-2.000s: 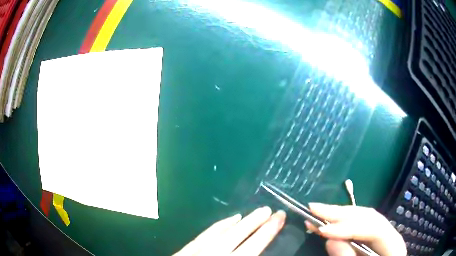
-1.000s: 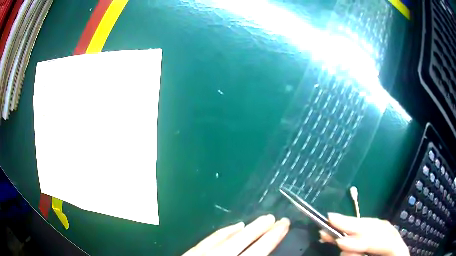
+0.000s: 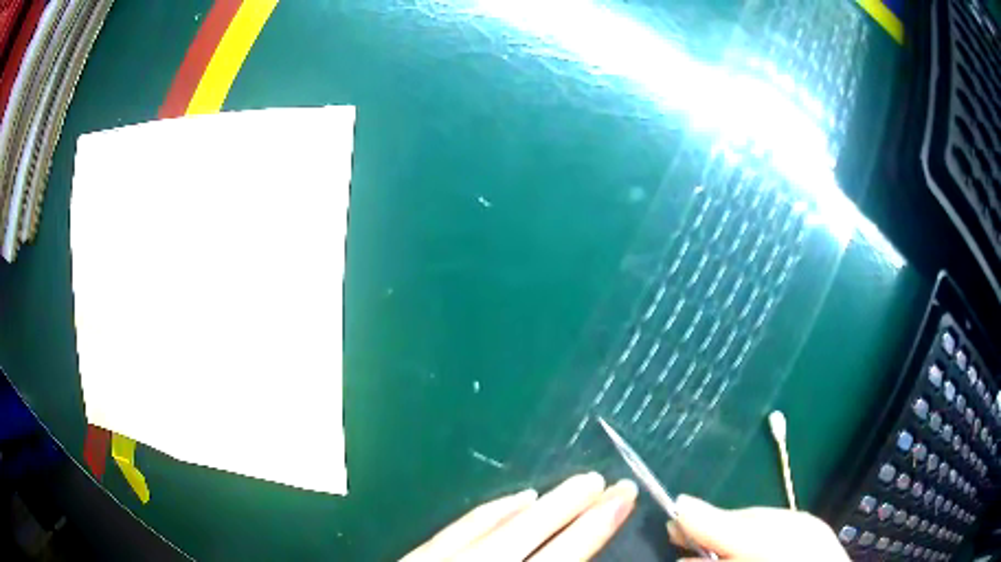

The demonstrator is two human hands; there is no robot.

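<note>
The clear die-cut sheet lies flat on the green mat, with rows of small outlines and strong glare across its upper part. My right hand, cut off by the bottom edge, holds silver tweezers. Their tips are at the lower end of the outline rows; whether they grip a piece is too small to tell. My left hand lies palm down at the bottom edge, fingers close together, fingertips by the sheet's lower left end. Whether anything is under it is hidden.
A white paper sheet lies left. A cotton swab lies right of the tweezers. A filled black tray is at lower right, another black tray beyond it. Stacked pale boards stand at upper left, beside coloured tape.
The tweezers and my right hand have moved a little left and down, and the tweezers stand steeper. The swab's stick shows more. My left hand has barely moved.
</note>
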